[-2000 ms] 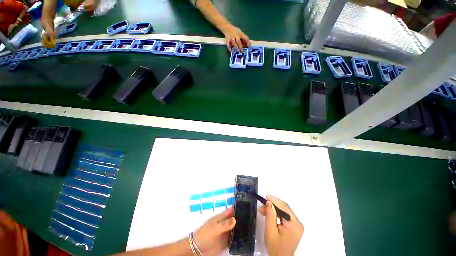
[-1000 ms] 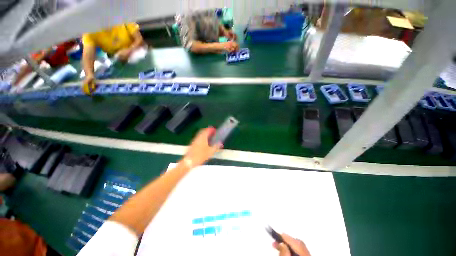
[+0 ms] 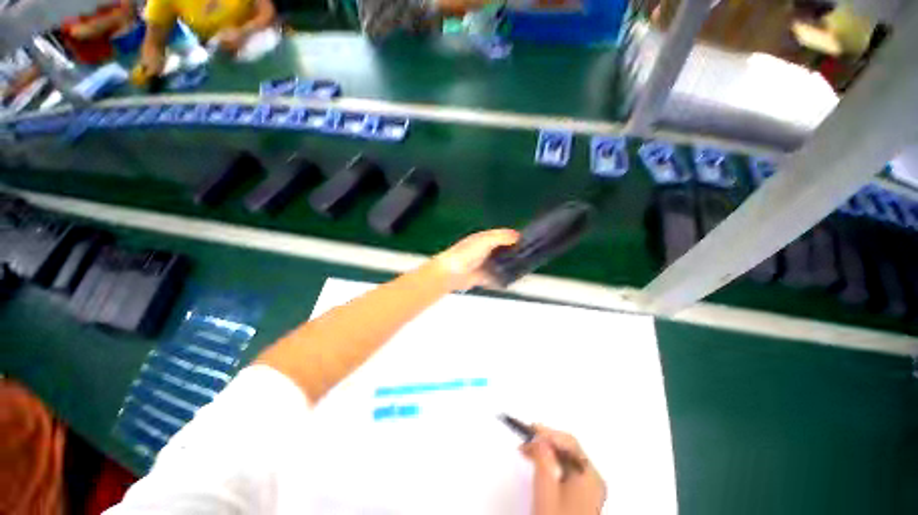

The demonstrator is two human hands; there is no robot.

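Note:
My left hand point(image 3: 481, 256) is stretched forward over the belt's near rail and grips a black housing point(image 3: 544, 239) by its near end; the housing is tilted and blurred. My right hand point(image 3: 566, 471) holds black tweezers point(image 3: 519, 426) like a pen over the white work sheet point(image 3: 594, 377), tips pointing up-left. Blue film pieces point(image 3: 428, 388) lie in two short rows on the sheet, left of the tweezers; the nearer row is shorter. Whether the tweezer tips hold anything cannot be told.
Four black housings point(image 3: 403, 201) lie on the conveyor belt point(image 3: 468, 166), more at right behind a slanting white post point(image 3: 785, 166). Blue frames point(image 3: 332, 121) line its far side. Waiting housings point(image 3: 126, 287) and spare film strips point(image 3: 191, 367) lie left. Workers sit opposite; an orange sleeve point(image 3: 30, 443) is lower left.
Since one second ago, a fourth housing lies in the left belt group, and my left hand has moved right and now grips another housing. My right hand still holds the tweezers, slightly further left.

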